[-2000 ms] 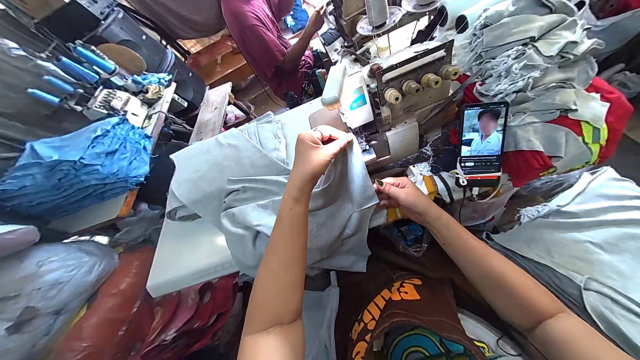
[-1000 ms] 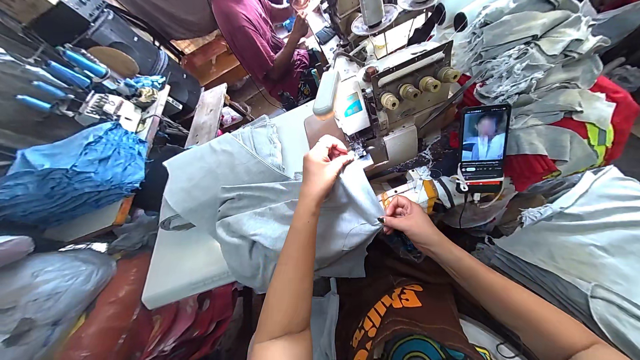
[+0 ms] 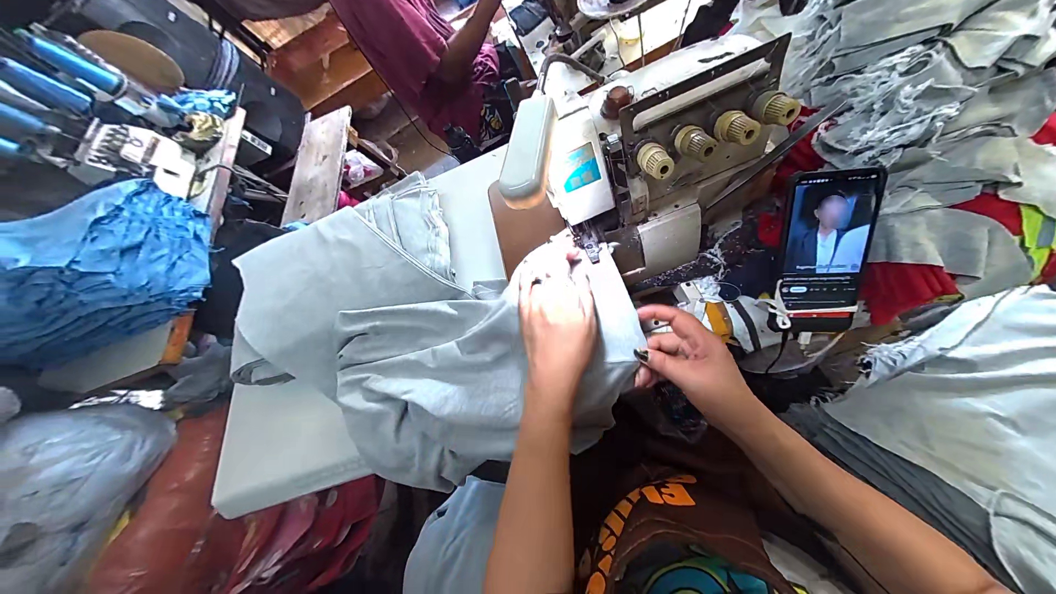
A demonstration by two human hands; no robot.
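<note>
A light grey fabric piece lies over the white sewing table and reaches under the presser foot of an overlock sewing machine. My left hand rests on the fabric just in front of the foot, its fingers bent over the cloth; whether they pinch it is not clear. Lower and to the right, my right hand pinches the fabric's right edge between thumb and fingers. More grey cloth is spread toward the table's left side. The needle area is partly hidden by glare and my left fingertips.
A phone stands right of the machine, with grey fabric heaps behind it. Blue cloth is piled at the left near another sewing machine. A co-worker in a maroon top is beyond the table. Plastic bags lie lower left.
The fabric's right edge has shifted toward the machine between the earlier frames and now. My left hand, earlier raised with pinched fingers, is now lower and flatter on the cloth.
</note>
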